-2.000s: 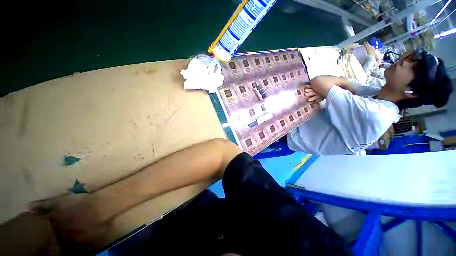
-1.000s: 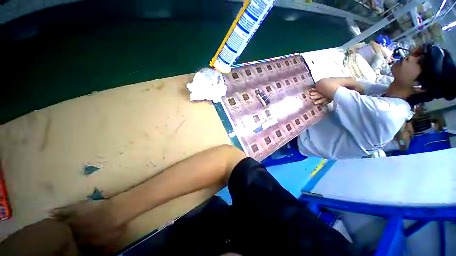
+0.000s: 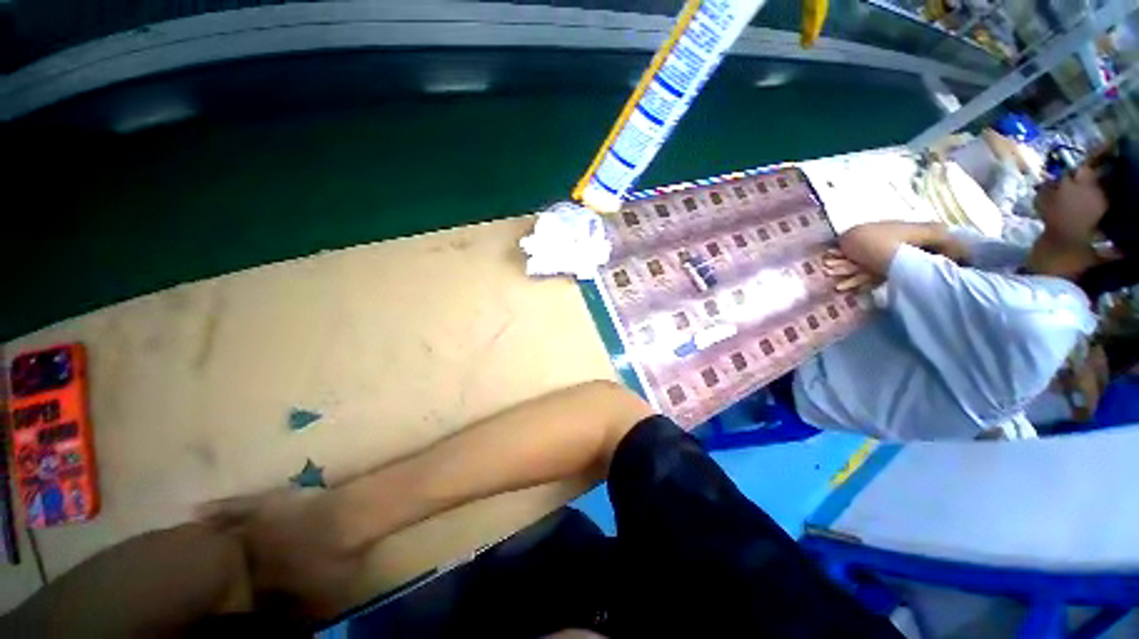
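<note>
My right forearm lies across the tan bench [image 3: 375,337], and my right hand [image 3: 294,543] rests at the lower left, against my left arm. It is dark and blurred, so its finger pose is unclear. My left arm enters at the lower left corner; my left hand is hidden or merges with the right. An orange-red phone case [image 3: 54,433] lies face down at the far left. A yellow-framed caulking gun with a white and blue cartridge [image 3: 668,94] stands slanted at the top, its lower end at a crumpled white tissue [image 3: 568,242].
A dark green conveyor [image 3: 375,162] runs behind the bench. A brown-mauve patterned mat [image 3: 737,300] lies at right with small items on it. A seated co-worker [image 3: 962,312] has a hand on it. Two dark green patches mark the bench. A thin dark stick lies at the left edge.
The view has shifted left, so the bench, mat and co-worker sit further right and lower. The orange-red phone has come fully into view. My arms keep nearly the same pose.
</note>
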